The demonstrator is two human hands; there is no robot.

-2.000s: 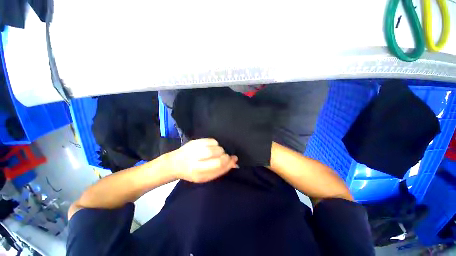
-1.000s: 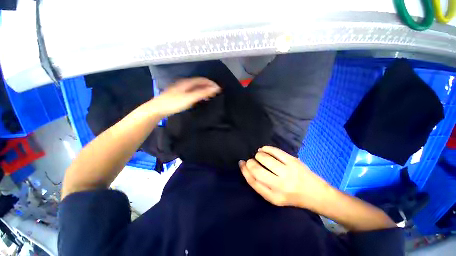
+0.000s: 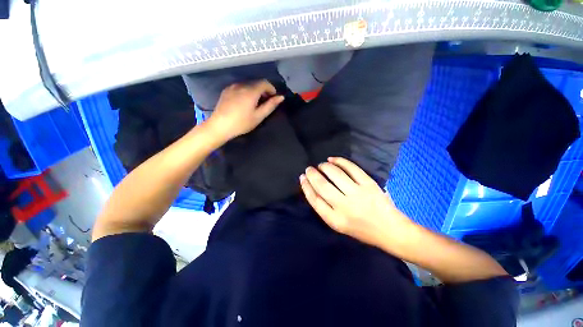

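A black fabric panel [image 3: 265, 159] lies on my lap, below the front edge of the white table. My left hand [image 3: 246, 108] is at the panel's far edge with thumb and fingertips brought together, holding the fabric there. My right hand [image 3: 348, 198] lies palm down at the near right part of the panel, fingers slightly spread, fingertips on the cloth. It does not grip it. The panel's border is hard to tell from the dark clothes.
The white table [image 3: 128, 38] carries a ruler strip [image 3: 256, 39] along its front edge. A green scissor handle [image 3: 544, 3] is cut off at the top right. Blue crates [image 3: 419, 153] with black pieces [image 3: 521, 131] stand on both sides. A red object [image 3: 38, 197] is at the left.
My right hand has come out from under the fabric and now rests on top. My left hand has moved to the panel's far edge. The view has shifted, with the table higher in the picture.
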